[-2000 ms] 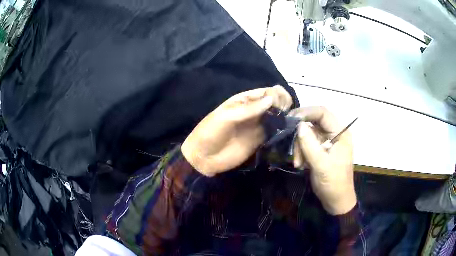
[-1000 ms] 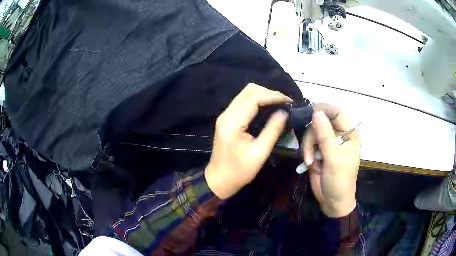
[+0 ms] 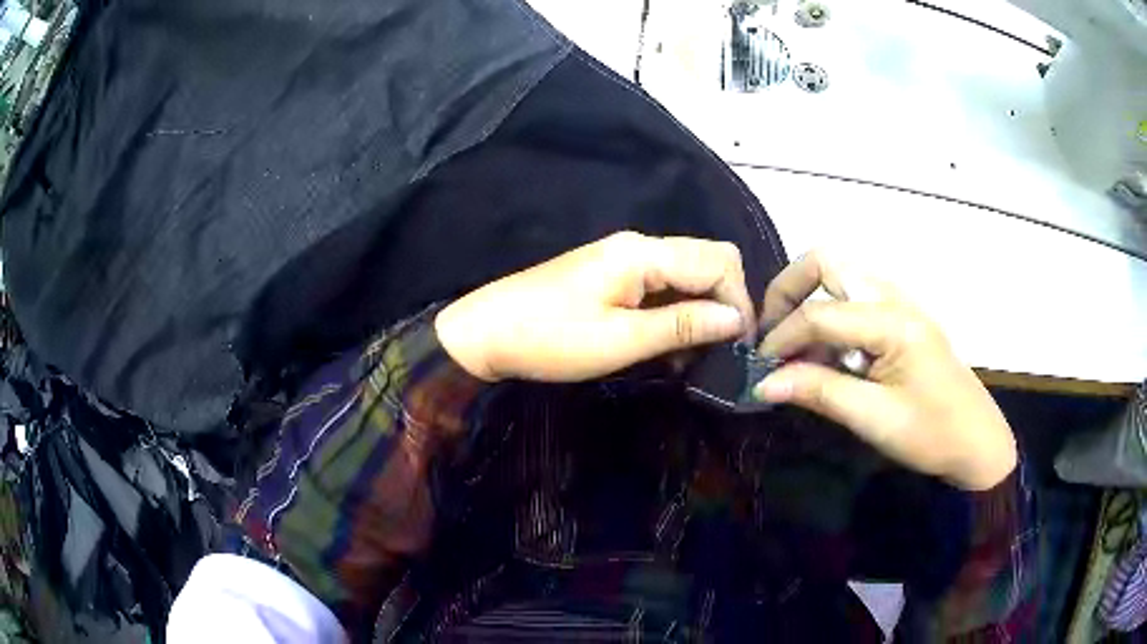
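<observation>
A large black garment [image 3: 503,189] spreads over the left and centre, with pale stitch lines along its edges. Its small folded end [image 3: 752,372] is between my two hands, in front of the table edge. My left hand [image 3: 616,308] pinches this end from the left with thumb and fingers. My right hand [image 3: 881,371] pinches it from the right. A small pale end of the awl [image 3: 857,361] shows between the right hand's fingers; its metal spike cannot be made out.
The white machine table [image 3: 931,252] with a brown front edge lies at the right. The striped needle plate [image 3: 759,57] is at the top. A black-grey cloth heap [image 3: 101,503] is at lower left. Grey cloth [image 3: 1101,447] hangs at the right edge.
Both hands now pinch the folded end, which sits lower than a second ago. The right hand has turned and its awl is mostly hidden. The view has shifted, so the machine parts sit higher.
</observation>
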